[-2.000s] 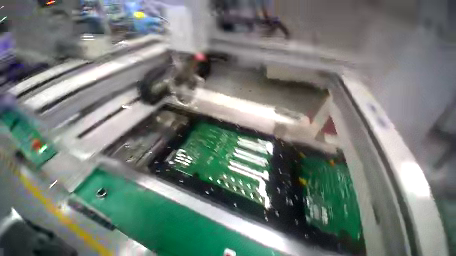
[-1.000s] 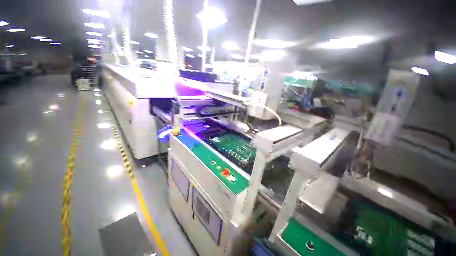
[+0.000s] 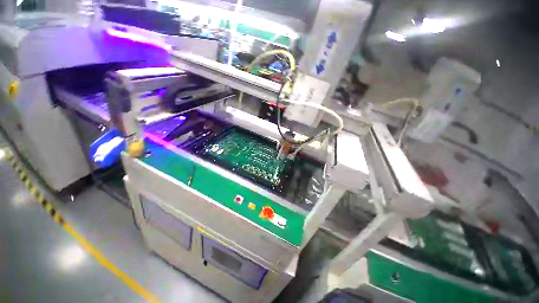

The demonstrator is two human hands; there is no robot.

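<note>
Neither of my hands is in view. Nearest in front is a gantry dispensing machine with a green front panel (image 3: 204,179) bearing small red and yellow buttons (image 3: 268,212). A green circuit board (image 3: 245,150) lies in a black carrier behind the panel. A white dispensing head (image 3: 308,99) with looped pale hoses stands above the board's right side. More green boards (image 3: 442,239) lie in the second machine at the right. The picture is somewhat blurred.
A white housing with violet glow (image 3: 77,50) stands at the left. A blue object (image 3: 107,148) is at the machine's left corner. Yellow-black floor tape (image 3: 36,192) runs along the grey floor at lower left. Another upright white box (image 3: 446,97) stands at the right.
The view has moved from a close look at boards, past the long aisle, to nearer the gantry machine. The machine now appears larger and further left than one second ago.
</note>
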